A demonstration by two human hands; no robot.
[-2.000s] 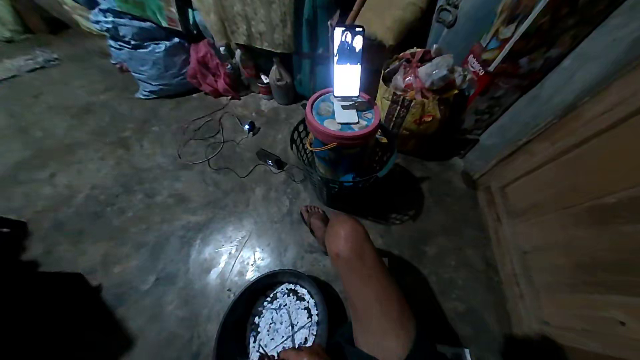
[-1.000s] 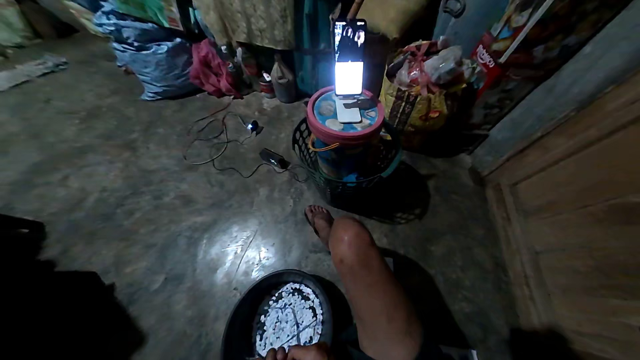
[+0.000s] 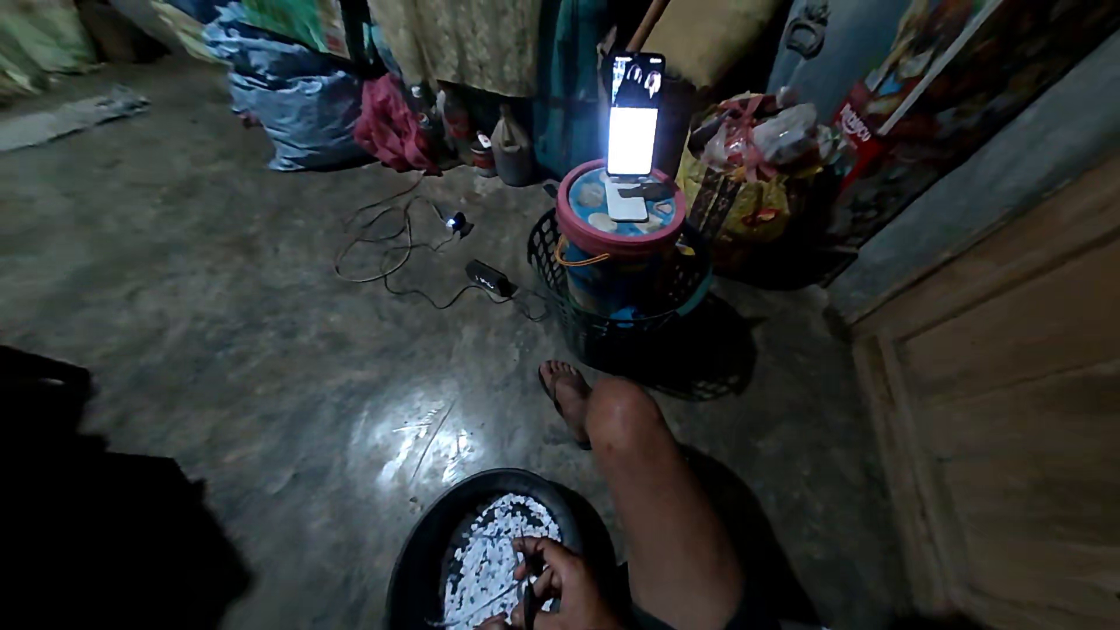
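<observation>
A round black basin (image 3: 411, 553) stands on the floor at the bottom centre, with many small white pieces (image 3: 490, 549) spread inside. Over its right side is my right hand (image 3: 564, 582), its fingers bent around a small dark tool (image 3: 528, 604) that may be scissors. Only fingertips of my left hand (image 3: 495, 623) show at the bottom edge, close to the right hand; their grip is hidden. Thin pale strips (image 3: 477, 608) lie or are held across the basin by the hands; which, I cannot tell.
My bent leg and sandalled foot (image 3: 564, 394) are right of the basin. Beyond, a lit phone (image 3: 632, 144) stands on a pink-lidded bucket (image 3: 573, 219) inside a plastic basket (image 3: 577, 328). A cable (image 3: 407, 254) and a black device (image 3: 490, 278) lie on the floor. Bags line the back; a wooden door (image 3: 1015, 411) is right.
My right hand has risen further into view over the basin, where before only its fingers showed at the bottom edge. The dark tool is now visible in it.
</observation>
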